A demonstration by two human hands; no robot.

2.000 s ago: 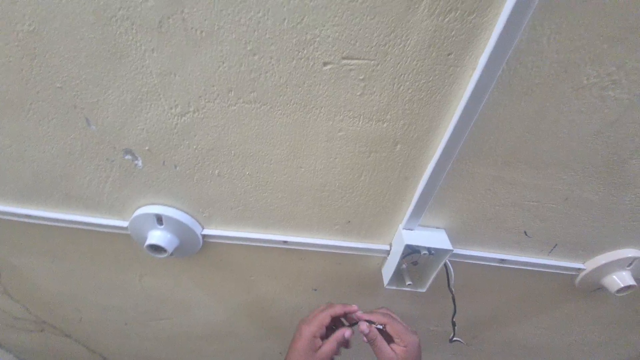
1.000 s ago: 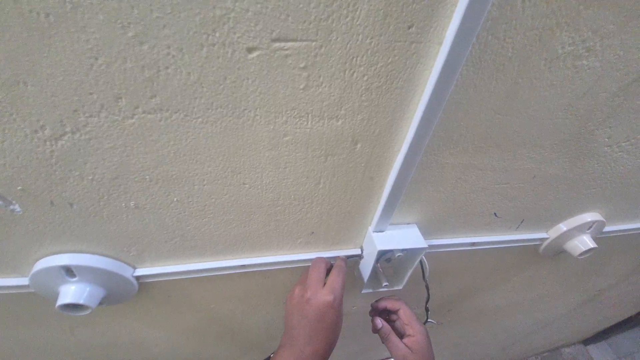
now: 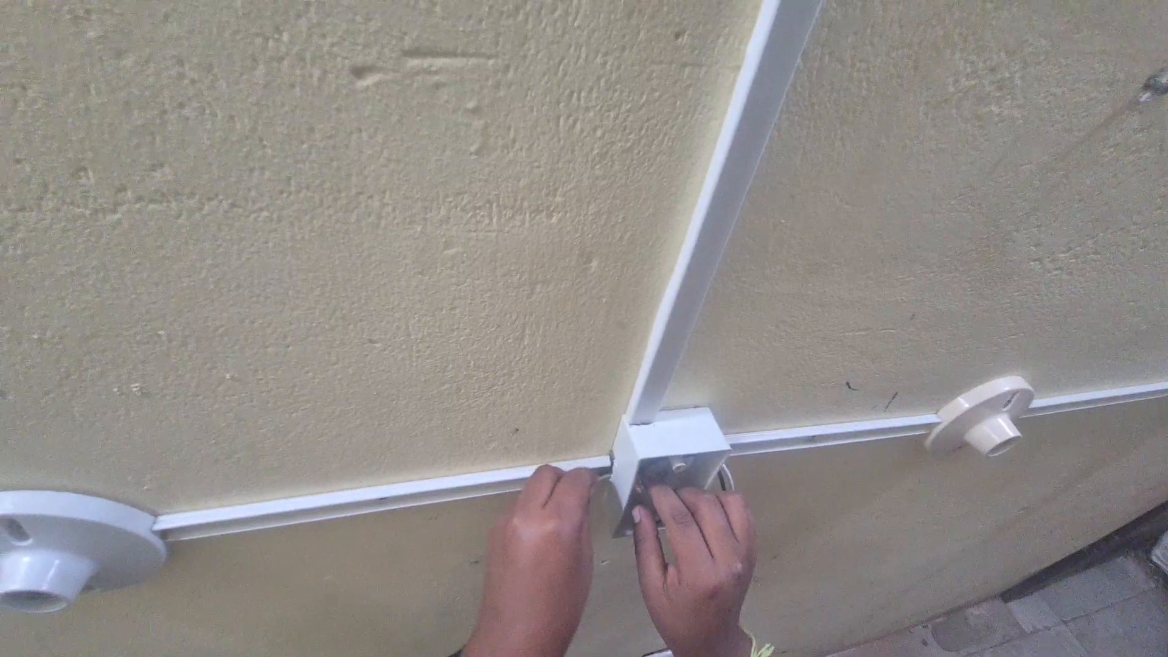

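Note:
A white plastic surface-mount electrical box [image 3: 680, 436] sits where the sloping trunking and the level trunking meet. My left hand [image 3: 543, 547] is at the level trunking just left of the box, with its fingertips bent around a thin light wire [image 3: 601, 478] by the box's side. The fingers of my right hand [image 3: 695, 557] reach into the open front of the box; what they touch inside is hidden. A screw post [image 3: 678, 464] shows within the box. A loop of wire [image 3: 727, 477] comes out at the box's right side, partly behind my right hand.
White trunking [image 3: 365, 499] runs left to a round white lampholder [image 3: 78, 543], and more trunking [image 3: 835, 433] runs right to a cream lampholder [image 3: 984, 418]. Another length [image 3: 721, 201] climbs the rough painted wall [image 3: 319, 274]. Paving [image 3: 1086, 607] shows at bottom right.
My hands were together below the box, then apart, the left at the trunking and the right below the box. Now my right hand has moved up into the box.

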